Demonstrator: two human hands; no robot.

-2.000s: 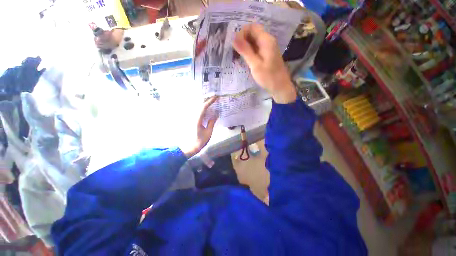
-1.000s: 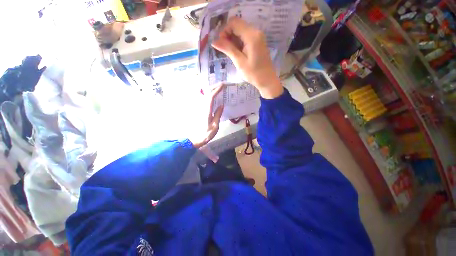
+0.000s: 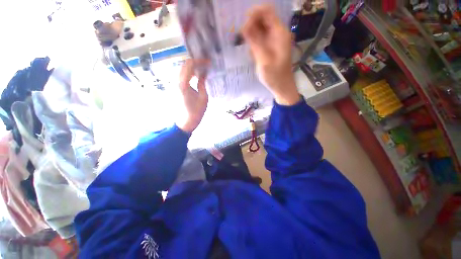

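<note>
The printed spec sheet point(image 3: 230, 66) hangs in front of the sewing machine, blurred, its print unreadable. My left hand point(image 3: 194, 93) is at the sheet's left edge, thumb and fingers around that edge. My right hand point(image 3: 270, 48) is raised in front of the sheet's upper right part, blurred, fingers bent; whether it grips paper cannot be told. The white sewing machine point(image 3: 151, 38) with a blue stripe stands behind, partly covered by the sheet. The needle area is washed out by bright light.
Light grey cloth point(image 3: 60, 187) is heaped at left, with dark cloth point(image 3: 25, 83) behind and pink cloth point(image 3: 17, 187) at the far left. A dark red lanyard point(image 3: 254, 141) hangs over the table edge point(image 3: 227, 136). Shelves with packed goods point(image 3: 381, 98) stand at right.
The sheet has moved up and left, uncovering more of the dark red cord on the table. My left hand has risen to the sheet's left edge; my right hand has shifted right and up.
</note>
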